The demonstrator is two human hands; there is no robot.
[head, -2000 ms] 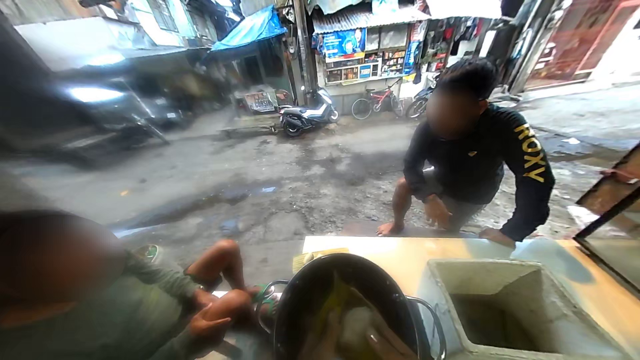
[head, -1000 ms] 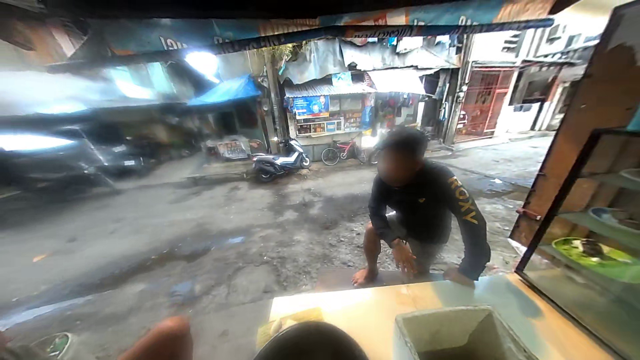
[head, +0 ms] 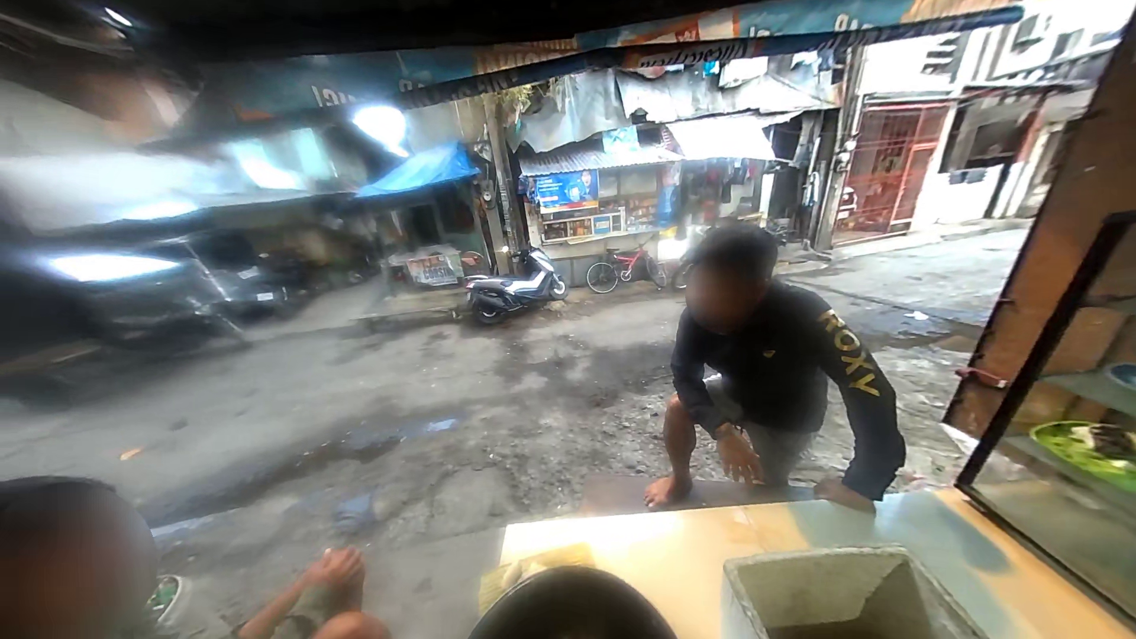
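Neither my left hand nor my right hand shows in the head view. At the bottom edge, the dark rim of a round pan [head: 572, 608] is partly cut off. A folded yellowish cloth or packet [head: 541, 568] lies behind it on the pale tabletop [head: 657, 537]. To the right of the pan stands a rectangular grey-white box [head: 821, 568] with an open top; its contents are out of sight.
A person in a dark long-sleeved top [head: 781, 373] squats beyond the table, one hand on its edge. Another person [head: 71, 559] sits at lower left. A glass display case [head: 1047, 461] stands at right. Across the street are a scooter [head: 515, 288] and a red bicycle [head: 626, 271].
The view has tilted up, so less of the pan shows than two seconds ago. The seated person at left, out of most of the middle frame, is back in view. The squatting person stays beside the table.
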